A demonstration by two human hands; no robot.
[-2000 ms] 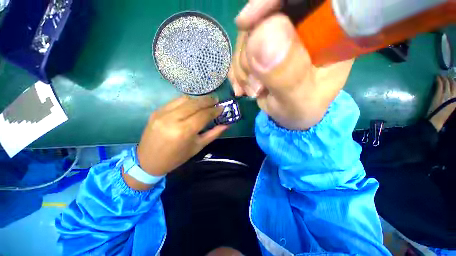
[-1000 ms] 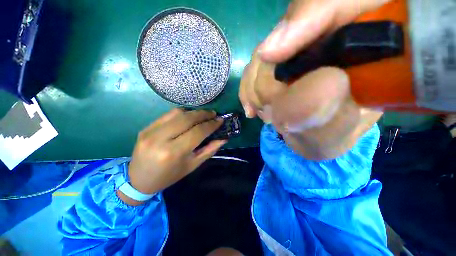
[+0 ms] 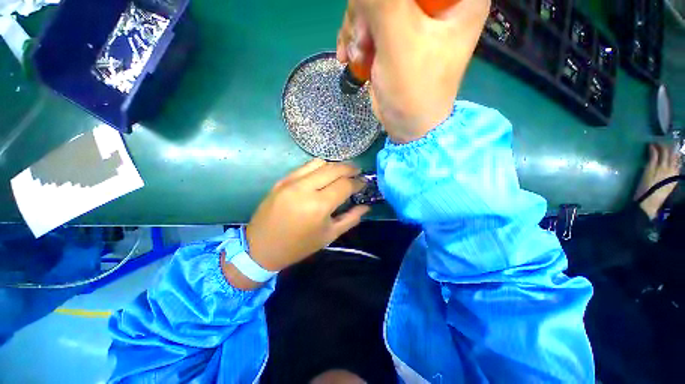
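Observation:
My left hand (image 3: 304, 208) holds a small black housing (image 3: 367, 190) with a shiny inside in its fingertips, low over the mat's front edge. My right sleeve hides part of the housing's right side. My right hand (image 3: 409, 64) grips the electric screwdriver (image 3: 360, 70), orange with a dark nose, nose down over the round screw plate (image 3: 319, 112). The screwdriver's upper body is mostly hidden by the hand and cut off by the top edge. Whether its tip touches the screws cannot be told. The plate has a dark rim and a speckled silver face.
Dark blue bin (image 3: 82, 79) with silvery parts at upper left. White sheet with a grey stepped area (image 3: 75, 180) below it. Black compartment tray (image 3: 556, 56) with units at upper right, another dark tray (image 3: 644, 37) beyond. Binder clip (image 3: 568, 223) at the bench edge. Another person's hand (image 3: 658, 180) at far right.
My right hand has moved forward and left from beside the housing to over the screw plate, turning the screwdriver nose down. My left hand still holds the housing. The view has shifted, showing more of the bin and trays.

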